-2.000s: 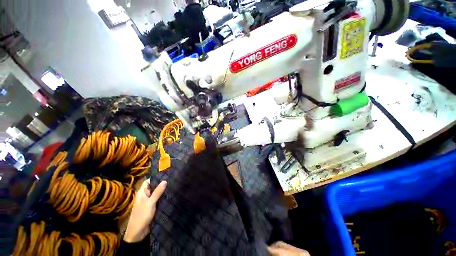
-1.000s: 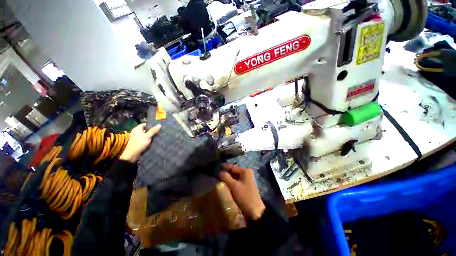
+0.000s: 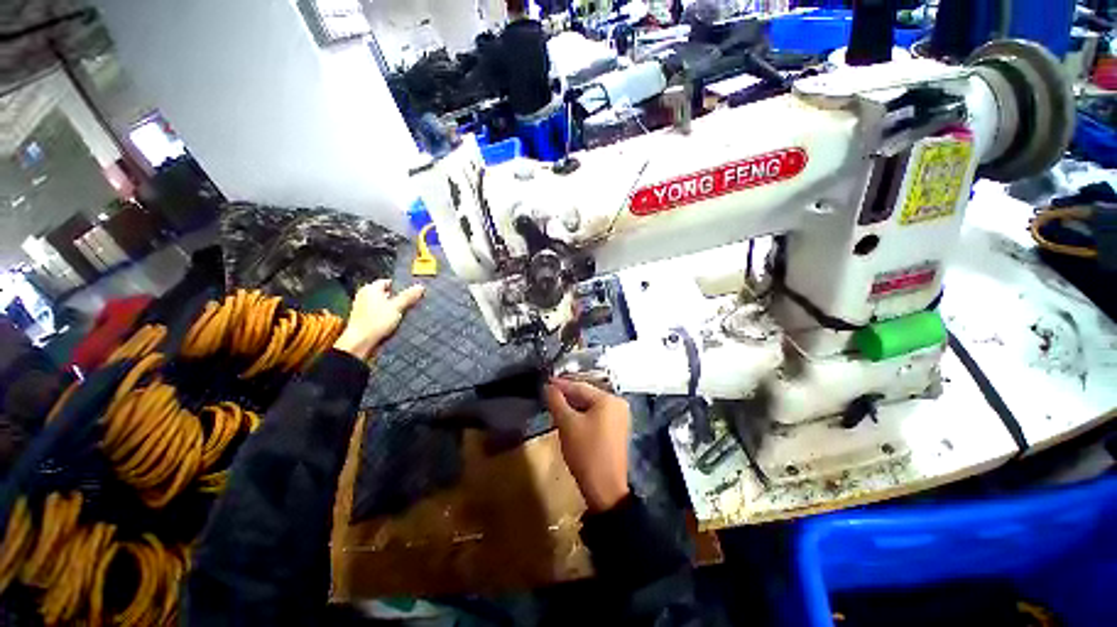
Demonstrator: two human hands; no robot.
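Note:
A dark checked bag panel (image 3: 429,343) lies under the head of the white sewing machine (image 3: 735,221), its right part at the needle area (image 3: 541,331). A yellow-orange handle tab (image 3: 424,260) shows at its far edge. My left hand (image 3: 377,316) rests on the panel's far left edge, fingers over it. My right hand (image 3: 590,431) pinches the panel's near edge close beside the needle area; the fingertips are partly hidden. The white cylinder arm (image 3: 655,367) extends right from the needle.
Bundles of yellow-orange handles (image 3: 159,423) stand at left. A brown board (image 3: 472,527) lies below the panel. A blue bin (image 3: 968,545) is at lower right. A camouflage-like heap (image 3: 300,251) lies behind. A green item (image 3: 902,336) is on the machine base. A person (image 3: 524,67) is in the background.
The panel has turned, and its handle tabs have moved away to the far side. My left hand has moved forward along the panel; my right hand has come up from the bottom edge to the needle area.

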